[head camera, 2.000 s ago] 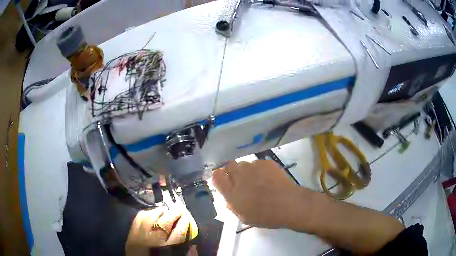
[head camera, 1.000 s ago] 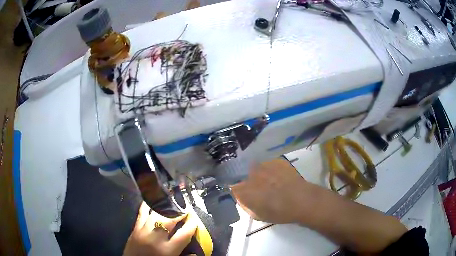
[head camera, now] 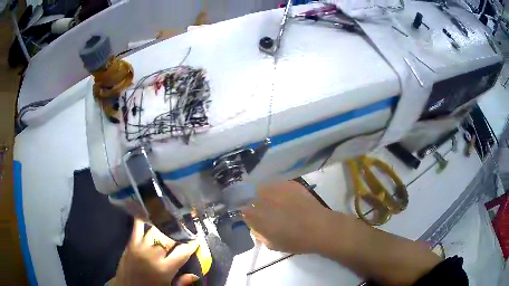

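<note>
The white sewing machine [head camera: 312, 89] with a blue stripe crosses the view. A dark fabric piece [head camera: 92, 229] lies left of and under its lit needle area. My left hand [head camera: 150, 254], with a ring on one finger, is at the fabric's near part, fingers bent and tips close to the needle. A yellow strip [head camera: 204, 258] shows beside its fingertips. My right hand [head camera: 279, 215] is on the other side of the needle, next to a grey attachment [head camera: 236, 233]; its fingertips are hidden behind the machine parts.
Yellow-handled scissors [head camera: 377, 190] lie on the white table right of my right forearm. An amber bottle with a grey cap [head camera: 96, 53] and a dark thread tangle [head camera: 187, 103] are on the machine's left end. A measuring scale [head camera: 463, 204] runs along the table edge.
The view has shifted slightly. My left hand's fingers have shifted at the strip, and less of the yellow strip shows. My right hand stays beside the grey attachment.
</note>
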